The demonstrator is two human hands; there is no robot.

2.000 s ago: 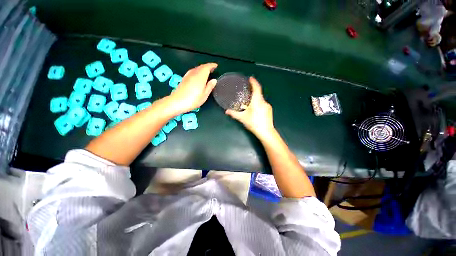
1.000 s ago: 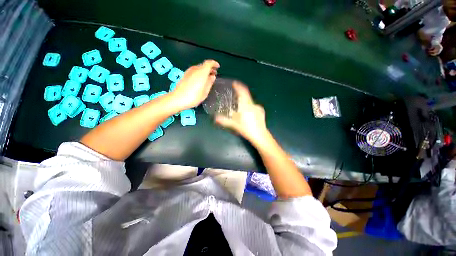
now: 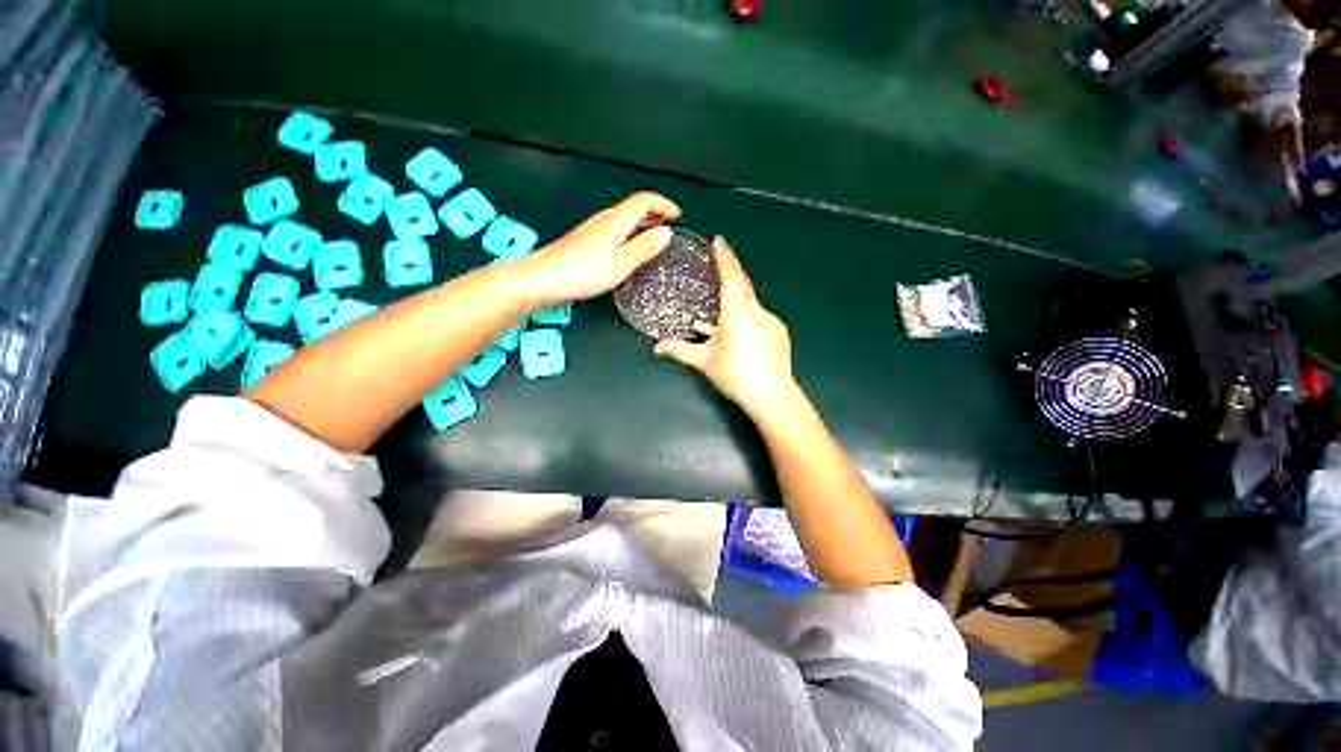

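Observation:
A round dish (image 3: 669, 290) full of tiny silvery-grey parts is between my two hands over the dark green mat. My right hand (image 3: 740, 326) grips its right side, with the thumb at the near rim and the fingers at the far right rim. My left hand (image 3: 600, 250) is at the dish's upper left rim, fingers bent; whether it grips the rim cannot be told. Turquoise plastic housings (image 3: 271, 298) lie loose on the mat at left, some overlapping, some partly hidden under my left forearm.
A small zip bag of parts (image 3: 941, 307) lies right of the dish. A black cooling fan (image 3: 1100, 388) with cables stands at the right bench edge. Clear blister trays (image 3: 74, 221) are stacked at far left. Red parts (image 3: 991, 88) lie on the far green surface. Another person's sleeve (image 3: 1277, 617) shows at right.
The right hand, blurred a second ago, is now sharp and holds the dish's right side. The dish's parts look spread more evenly. The left hand stays at the dish's left.

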